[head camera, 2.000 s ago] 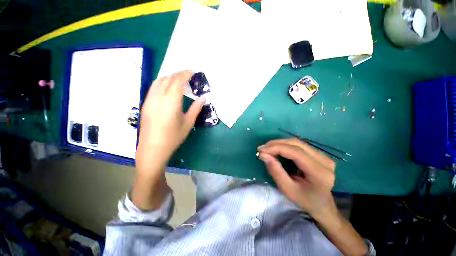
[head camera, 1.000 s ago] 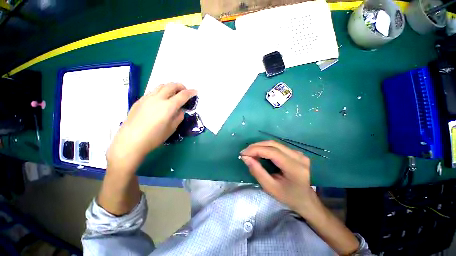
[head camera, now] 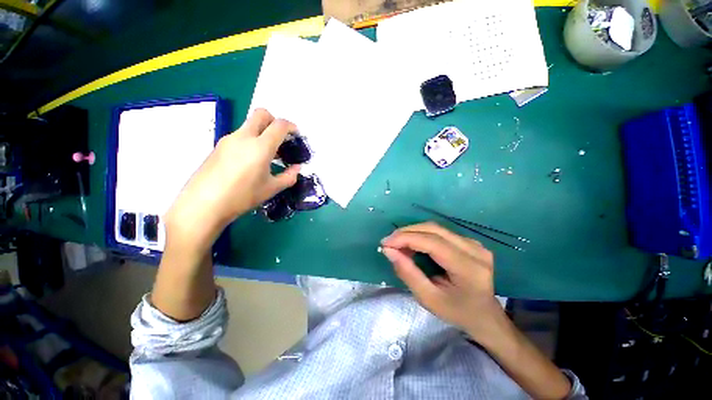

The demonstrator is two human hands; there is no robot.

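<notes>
My left hand (head camera: 238, 176) is at a dark rounded-square watch unit (head camera: 294, 149) at the lower left of the white paper, thumb and fingers around its left side; whether it grips is unclear. Two more dark units (head camera: 310, 192) lie just below it on the green mat. My right hand (head camera: 445, 269) pinches a tiny pale component (head camera: 381, 248) between thumb and fingertip over the mat. Black tweezers (head camera: 476, 228) lie on the mat behind my right hand. An open watch body (head camera: 446, 147) with silver and gold insides lies face up near the paper's right side.
A blue-rimmed white tray (head camera: 164, 148) on the left holds dark units at its lower left. White paper (head camera: 336, 94) lies at the back, with another dark unit (head camera: 438, 94) on its edge. A round tub (head camera: 609, 35) and a blue box (head camera: 667, 183) are at right. Tiny bits dot the mat.
My left hand has moved left relative to the paper, and a dark unit now lies beside another one below it. My right hand still pinches the tiny component. The camera view has shifted.
</notes>
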